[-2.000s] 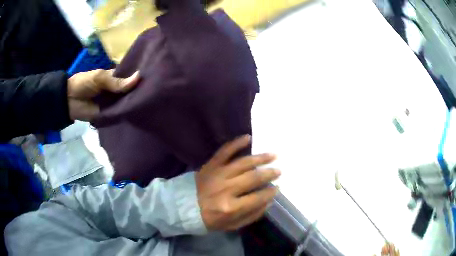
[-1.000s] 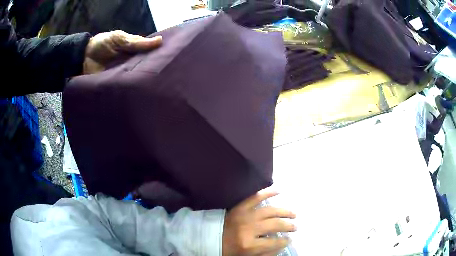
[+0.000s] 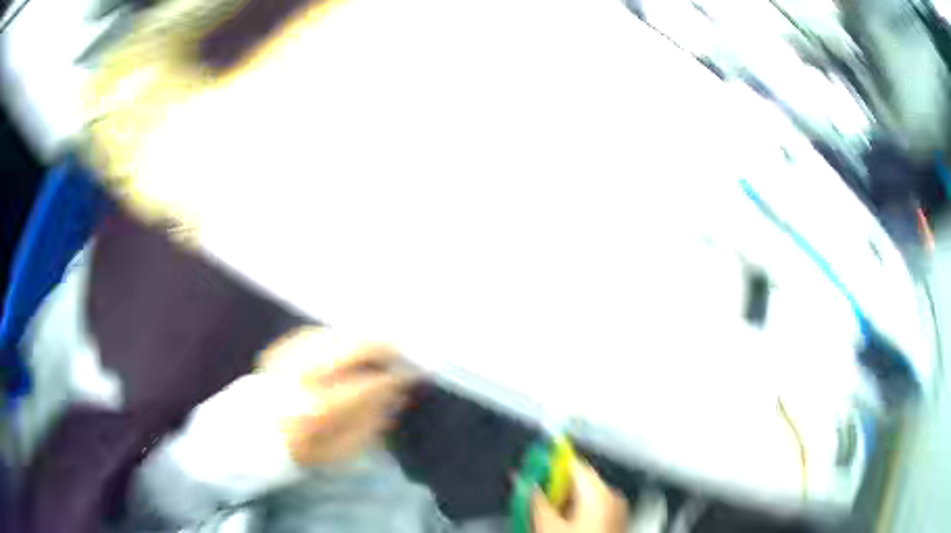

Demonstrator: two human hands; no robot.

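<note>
The frame is badly blurred. My left hand (image 3: pixel 334 396), in a pale grey sleeve, is at the table's front edge, beside the dark plum cloth (image 3: pixel 167 312). Its fingers look bent, but I cannot tell whether they hold the cloth. The cloth hangs off the front of the table at the left. My right hand (image 3: pixel 584 505) is partly cut off by the bottom edge and is closed around shears with green and yellow handles (image 3: pixel 537 479). The blades are too blurred to make out.
The white table (image 3: pixel 501 208) fills the middle, washed out by glare. Tan padding (image 3: pixel 136 135) with a dark plum piece (image 3: pixel 250 36) lies at upper left. The sewing machine's blue stripe (image 3: pixel 803 250) shows at right, with a small dark rectangle (image 3: pixel 756 294) near it.
The view has swung towards the machine. The plum cloth is lower and further left. The other person's dark-sleeved hand is out of view. My right hand has appeared with the shears.
</note>
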